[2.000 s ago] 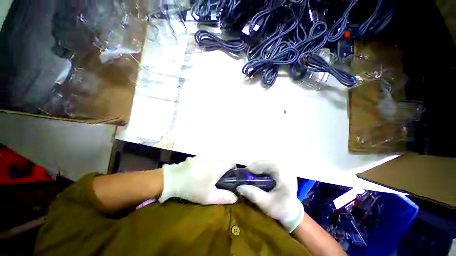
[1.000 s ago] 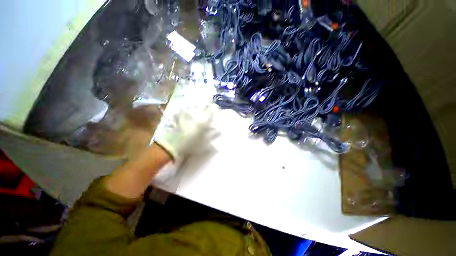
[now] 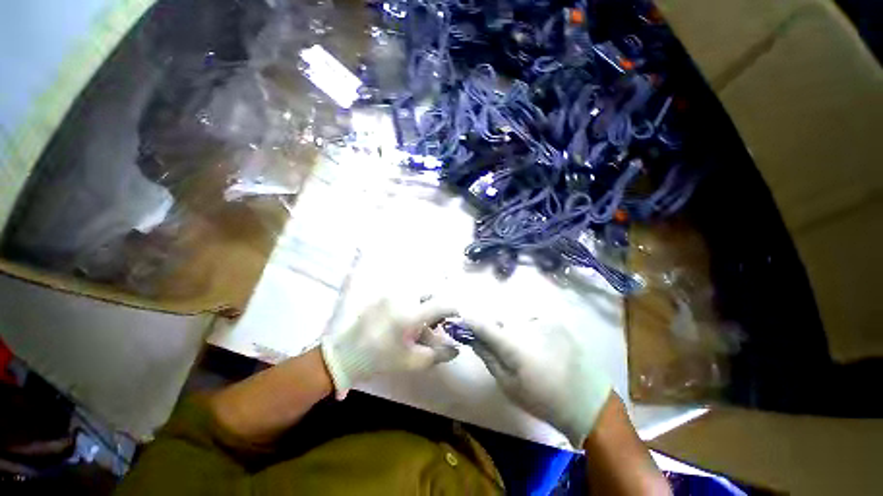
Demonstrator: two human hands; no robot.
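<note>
My left hand (image 3: 387, 339), in a white knit glove, is over the front of the white table, its fingertips at a small dark item (image 3: 459, 332). My right hand (image 3: 542, 368), also gloved, meets it from the right, with its fingers on the same dark item. The item is mostly hidden between the hands; it looks like part of a dark cable bundle, but I cannot tell for sure. A large heap of dark grey-blue coiled cables (image 3: 542, 145) lies at the back of the table.
Crumpled clear plastic (image 3: 145, 203) lies in the brown cardboard at the left. A white label (image 3: 331, 76) lies at its upper edge. More clear plastic (image 3: 683, 325) is on cardboard at the right. Cardboard flaps (image 3: 808, 174) rise at the right. A blue bin (image 3: 542, 469) shows below the table.
My left hand has come back from the left side toward the middle. My right hand has come into view. The dark module held two seconds ago is not visible. The coiled cable at the heap's left front is gone.
</note>
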